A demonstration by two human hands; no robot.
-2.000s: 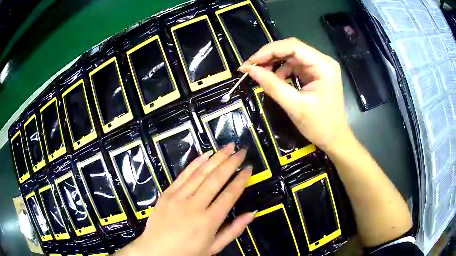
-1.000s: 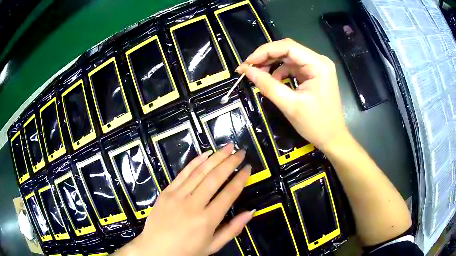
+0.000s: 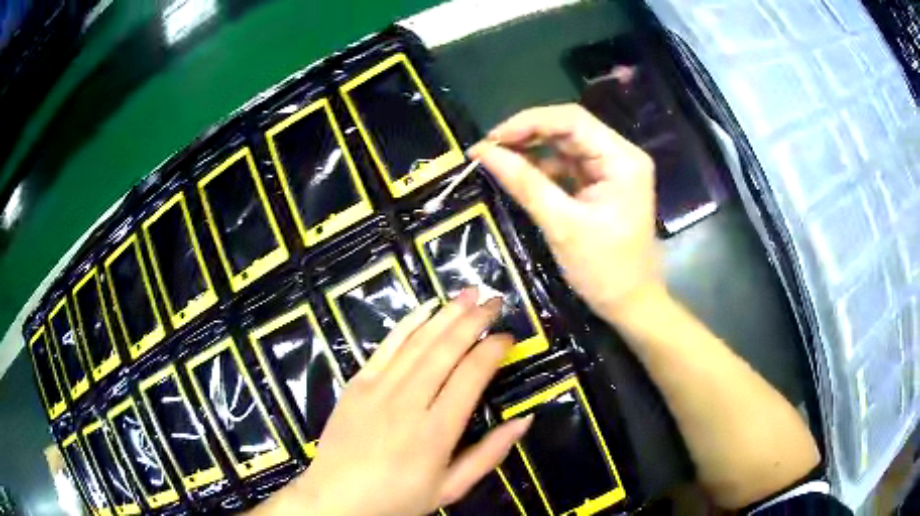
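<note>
A black blister tray (image 3: pixel 398 227) holds rows of phone screen panels with yellow borders. My right hand (image 3: pixel 590 207) pinches a thin pale cotton swab (image 3: pixel 456 185) between thumb and fingertips. The swab's white tip points down-left, just above the top edge of a panel (image 3: pixel 466 250) in the right end of the middle row. I cannot tell if the tip touches. My left hand (image 3: pixel 409 403) lies with spread fingers over the lower part of that panel, and hides parts of the neighbouring panels.
A dark phone-like slab (image 3: pixel 646 136) lies on the dark worktop (image 3: pixel 741 287) right of the tray. A whitish translucent tray (image 3: pixel 807 151) tops a stack at far right. A green surface (image 3: pixel 121 121) and pale edge strip (image 3: pixel 484 18) lie behind. A white lump (image 3: pixel 67 489) is at lower left.
The tray and its panels have shifted left in view relative to my hands, and the right-end panel is now under the swab. My right hand has moved slightly left and down.
</note>
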